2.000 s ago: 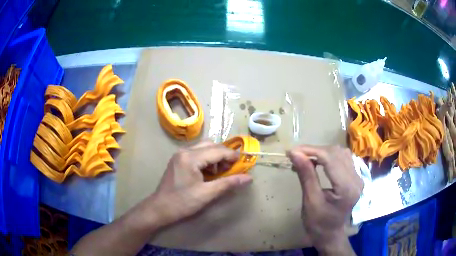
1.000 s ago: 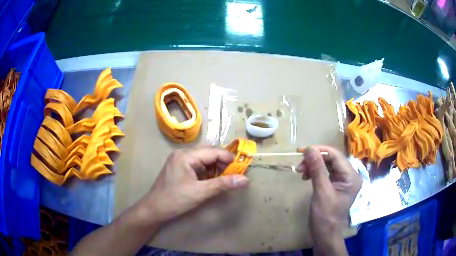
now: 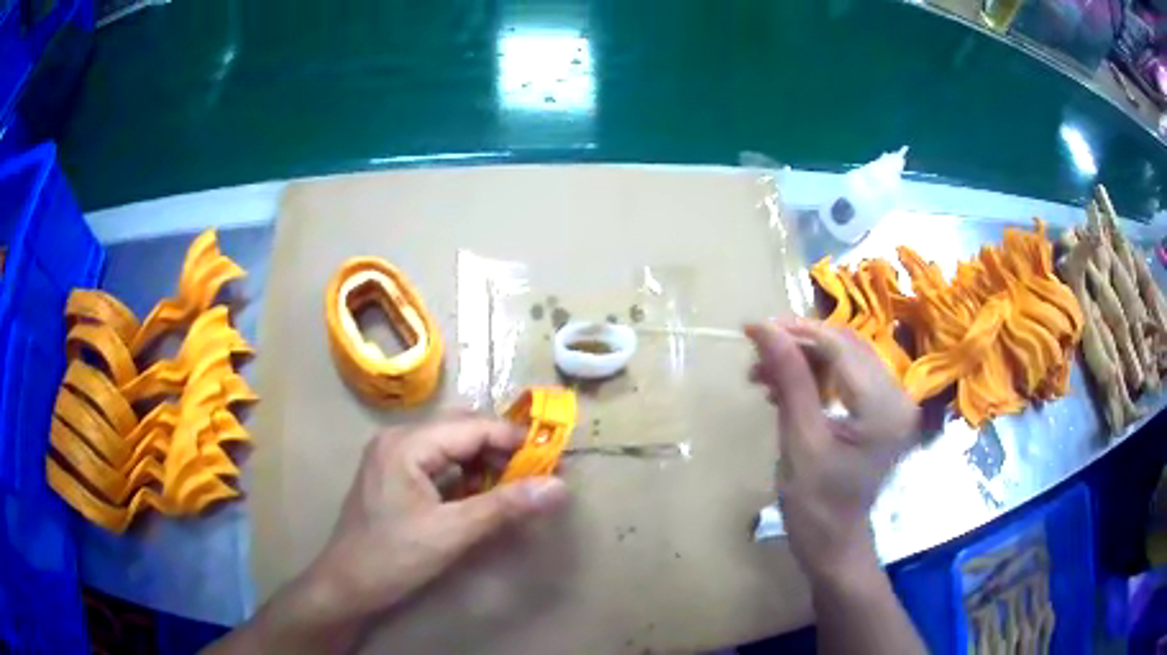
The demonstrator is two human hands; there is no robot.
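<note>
My left hand (image 3: pixel 435 493) holds an orange oval ring (image 3: pixel 548 422) upright between thumb and fingers, low on the cardboard sheet. My right hand (image 3: pixel 832 410) grips a thin pale glue stick (image 3: pixel 698 333) between thumb and fingers. The stick points left, its tip at or near the right rim of the small white cup (image 3: pixel 595 366); I cannot tell if they touch. Brown liquid shows in the cup. A stack of orange oval rings (image 3: pixel 384 384) stands on the cardboard at the left. Part of the held ring is hidden by my left fingers.
Joined orange assemblies (image 3: pixel 128 422) lie in an overlapping row at left, beside a blue bin (image 3: pixel 51 243). Orange wavy tails (image 3: pixel 985 333), tan parts (image 3: pixel 1111 307) and a white bottle (image 3: pixel 860 202) are at right. A blue bin with tan parts (image 3: pixel 1011 589) is lower right. A green surface (image 3: pixel 320 90) lies beyond.
My right hand has moved the stick away from the held ring, up towards the cup. My left hand still holds the ring. The whole view has shifted, with bench things lower and further left.
</note>
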